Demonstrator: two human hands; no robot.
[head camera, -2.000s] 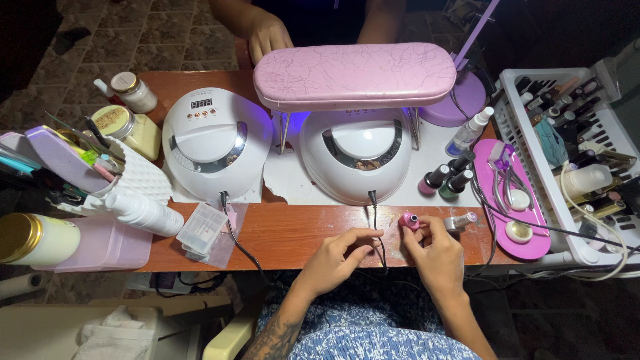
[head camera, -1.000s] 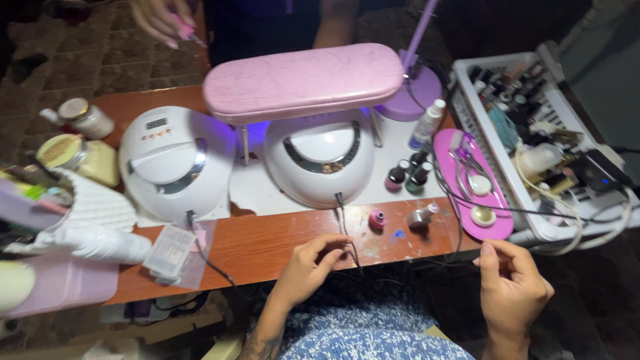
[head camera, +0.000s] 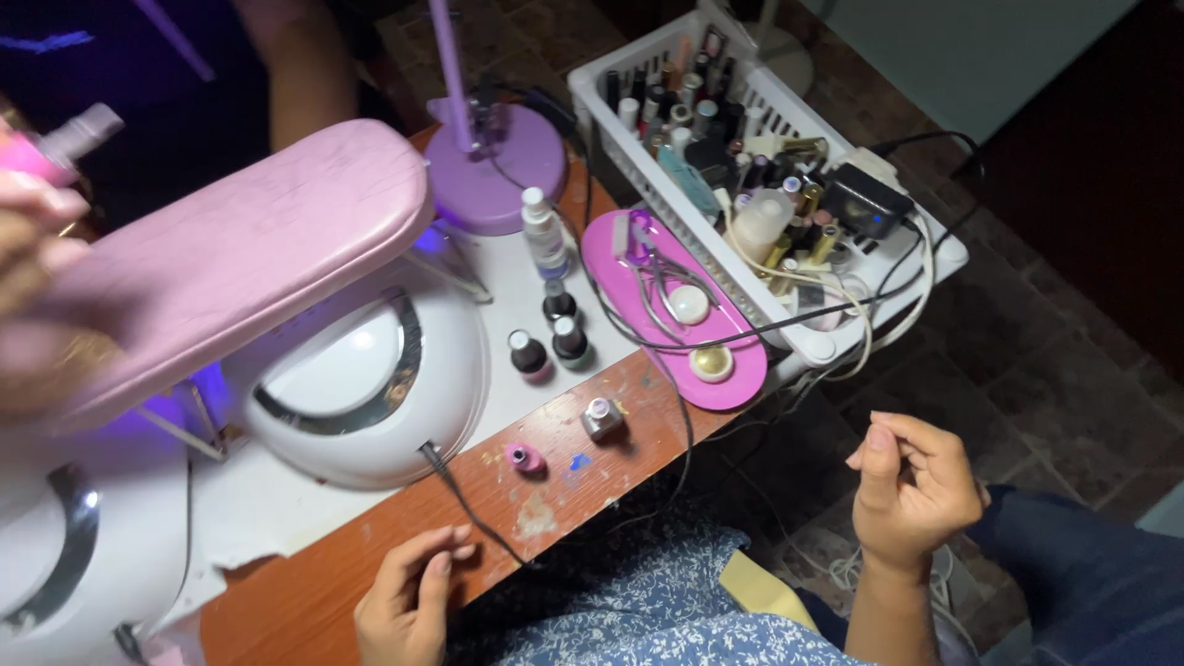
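My left hand (head camera: 416, 597) rests at the wooden table's front edge, fingers loosely curled and apart, holding nothing visible. Raised to the right, beyond the table edge, is my right hand (head camera: 914, 490); thumb and index finger are near each other, and I cannot tell whether anything is between them. A small pink nail polish bottle (head camera: 524, 458), apparently uncapped, stands on the wood above my left hand. To its right is a grey polish bottle (head camera: 602, 419). Several black-capped bottles (head camera: 571, 342) stand behind them, beside a clear spray bottle (head camera: 544, 233).
A pink armrest (head camera: 268, 250) spans a white nail lamp (head camera: 370, 398). Another person's hand (head camera: 32, 240) holds a pink bottle at far left. A pink tray (head camera: 671, 277) with tools and a white basket (head camera: 675, 208) of bottles stand right. Black cables cross the table edge.
My right hand has let go of the pink bottle and moved right, off the table. The other person's hand has come up with a pink bottle. The view has swung right.
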